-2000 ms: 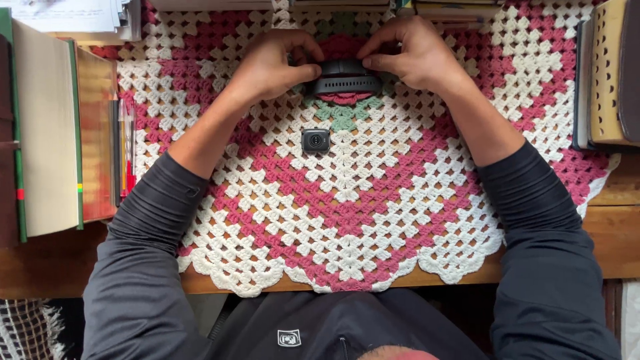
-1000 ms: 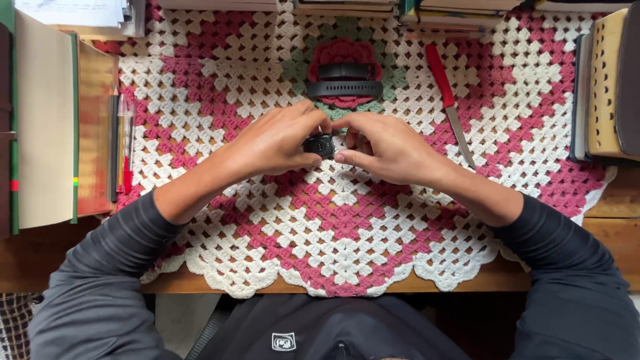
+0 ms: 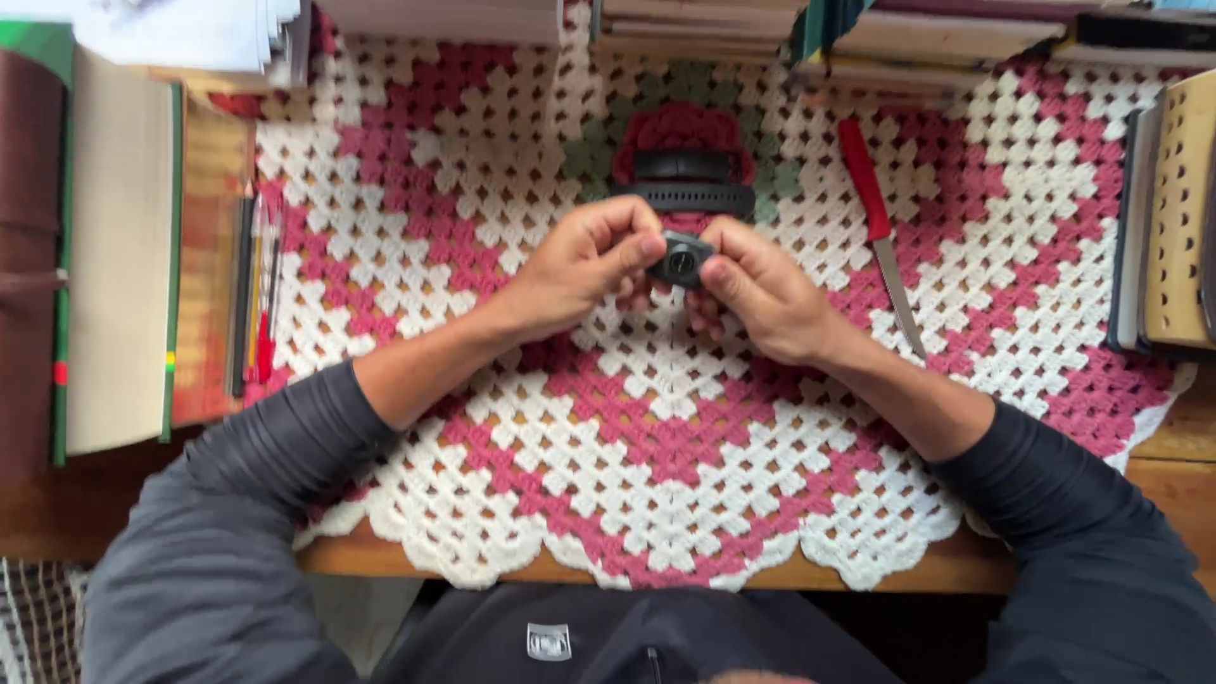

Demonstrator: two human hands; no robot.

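Both hands hold a small dark watch case (image 3: pixel 681 259) between them, its back with a round sensor facing up. My left hand (image 3: pixel 594 261) grips its left edge with thumb and fingers. My right hand (image 3: pixel 769 294) pinches its right edge. Just beyond the hands, two black watch strap pieces lie on the crocheted red flower: a plain one (image 3: pixel 686 165) farther off and one with a row of holes (image 3: pixel 698 198) nearer. To the right lies a knife with a red handle (image 3: pixel 863 180), its blade pointing toward me.
A white and pink crocheted cloth (image 3: pixel 670 465) covers much of the wooden table (image 3: pixel 902 568). Thick books (image 3: pixel 123 247) stand at the left, beside pens and pencils (image 3: pixel 256 285). More books (image 3: pixel 698 24) line the far edge, and others (image 3: pixel 1183 214) lie at the right.
Two seconds ago my hands were at the straps and the watch case lay on the cloth. My hands then came to the case, which is now held up between them.
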